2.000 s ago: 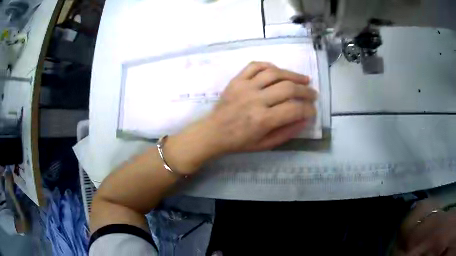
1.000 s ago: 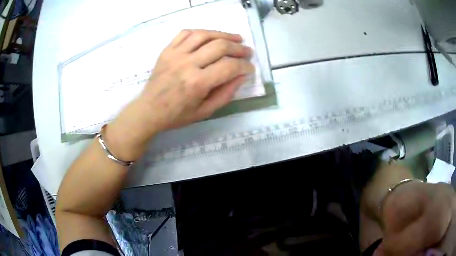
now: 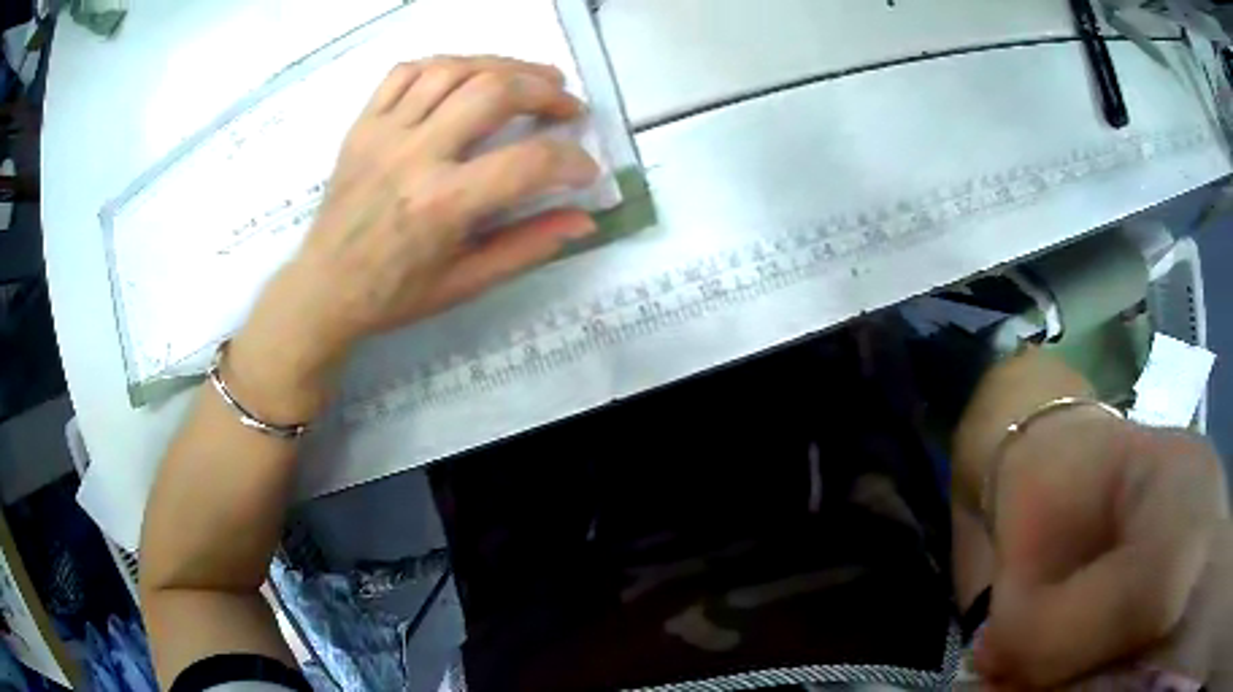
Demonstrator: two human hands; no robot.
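Observation:
A white paper pattern (image 3: 277, 156) with faint printed lines lies on a green fabric panel (image 3: 629, 206) on the table, tilted, with its upper part cut off by the picture's top edge. Green shows as a narrow border, widest at the near right corner. My left hand (image 3: 453, 183) rests on the pattern's right part, fingers spread a little and bent, fingertips near its right end. My right hand (image 3: 1109, 554) is raised close to the camera at the lower right, blurred, with the fingers curled; whether it holds anything is hidden.
The white table (image 3: 757, 352) has a printed ruler along its front edge. A slim black tool (image 3: 1103, 68) lies at the upper right. Green cloth (image 3: 1116, 304) and a white piece (image 3: 1174, 381) are in a basket at right. My dark-covered lap (image 3: 703, 541) is below. Blue material (image 3: 345, 629) hangs at lower left.
The view has shifted right and down, and the machine head has left the picture. My left hand stays on the pattern. My right hand has come up closer to the camera.

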